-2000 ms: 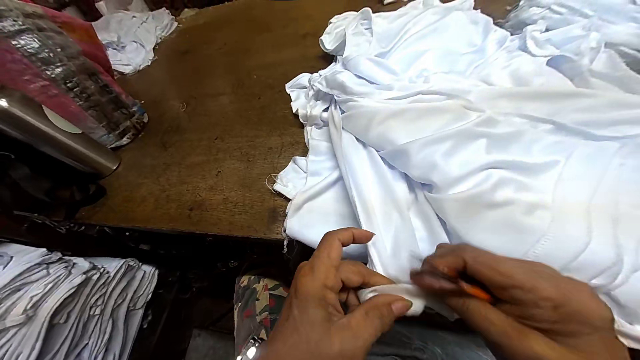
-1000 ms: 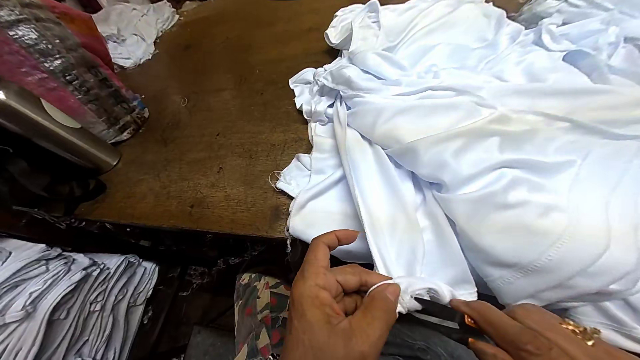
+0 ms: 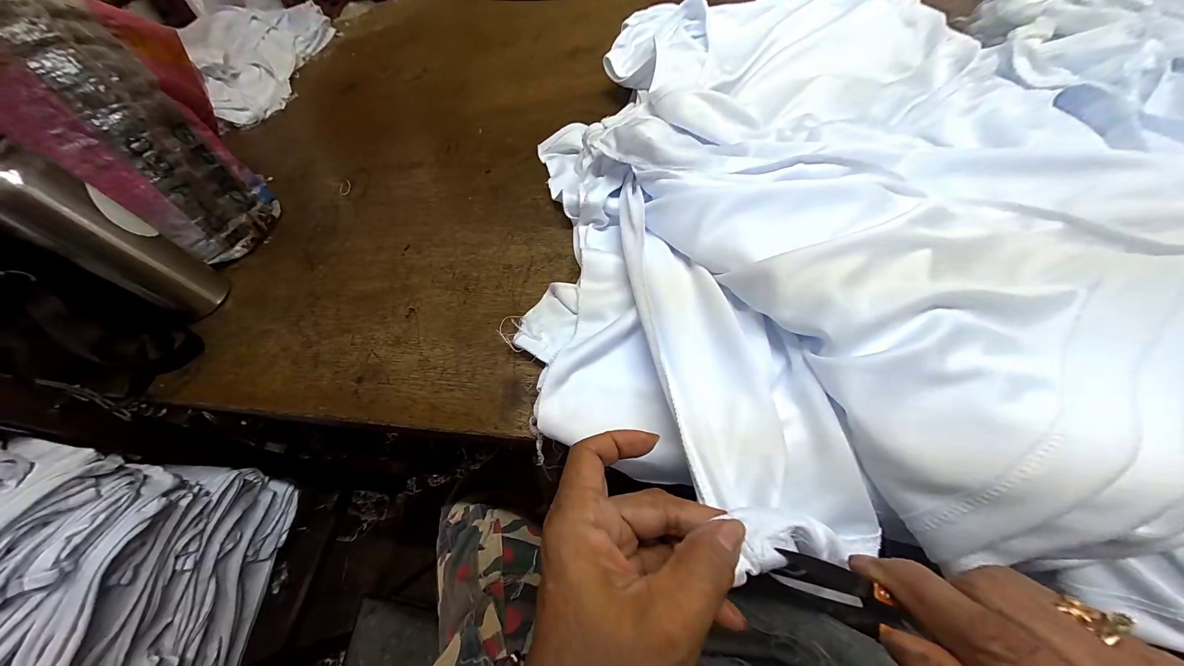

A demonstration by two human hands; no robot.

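White garments (image 3: 925,305) lie heaped over the table's edge. At the lower centre, my left hand (image 3: 638,564) pinches the gathered hem of a white fabric piece (image 3: 763,541) between thumb and fingers. Beside it at the right, my right hand (image 3: 980,610), with a gold-coloured ring, grips small black thread snips (image 3: 823,587) with orange parts. The blades point left and touch or nearly touch the hem; whether they cut anything cannot be told.
The brown wooden table (image 3: 398,231) has a front edge at mid-left. A steel bottle (image 3: 102,240) and a plastic-wrapped bundle (image 3: 139,120) lie at the left. White cloth (image 3: 254,55) is behind them. Stacked white fabric pieces (image 3: 139,555) sit lower left. Loose threads hang at the cloth's edge.
Two seconds ago my right hand was closer to my left, with the blades hidden; it has since moved right, and the black blades show at the hem. My left hand keeps its pinch.
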